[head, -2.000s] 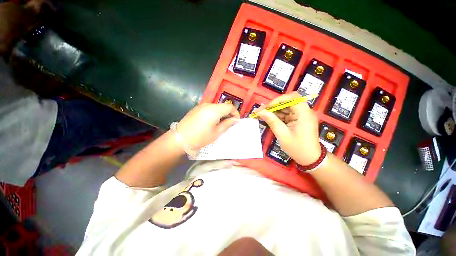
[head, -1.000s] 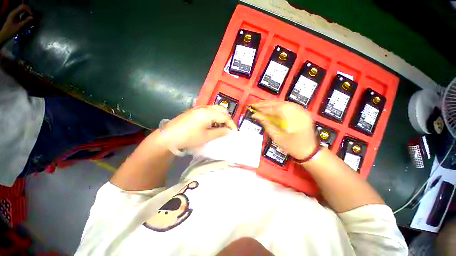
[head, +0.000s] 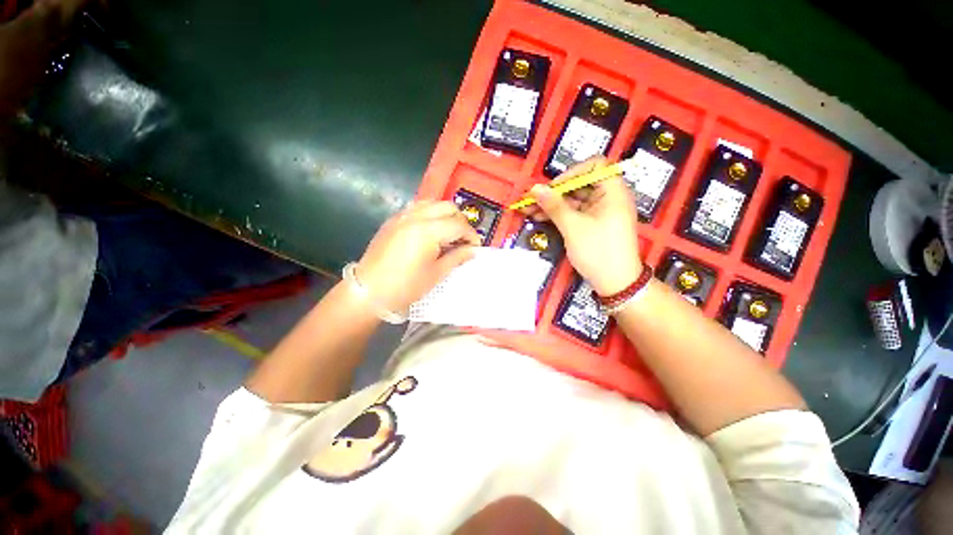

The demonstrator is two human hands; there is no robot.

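My left hand [head: 420, 254] holds a white sticker sheet [head: 483, 291] over the near left part of the red tray [head: 457, 149]. My right hand [head: 594, 222] grips a slim yellow pointed tool, possibly tweezers [head: 575, 182]. Its tip points left, just above the near-row units. Black units with white labels and gold round marks lie in both tray rows, such as one at the far left [head: 514, 102] and one at the far right [head: 788, 228]. The near-row units are partly hidden by my hands and the sheet. No sticker is visible at the tip.
A white desk fan [head: 897, 226] stands right of the tray on the dark green bench [head: 303, 63]. A small label sheet [head: 885, 319], a white cord and a black smartphone [head: 929, 423] on white paper [head: 895, 437] lie at the right. A person's sleeve [head: 33, 282] shows at the left.
My right hand has moved from a blur low over the near row to slightly farther up, the yellow tool now clearly visible. My left hand still holds the white sheet, which lies flatter.
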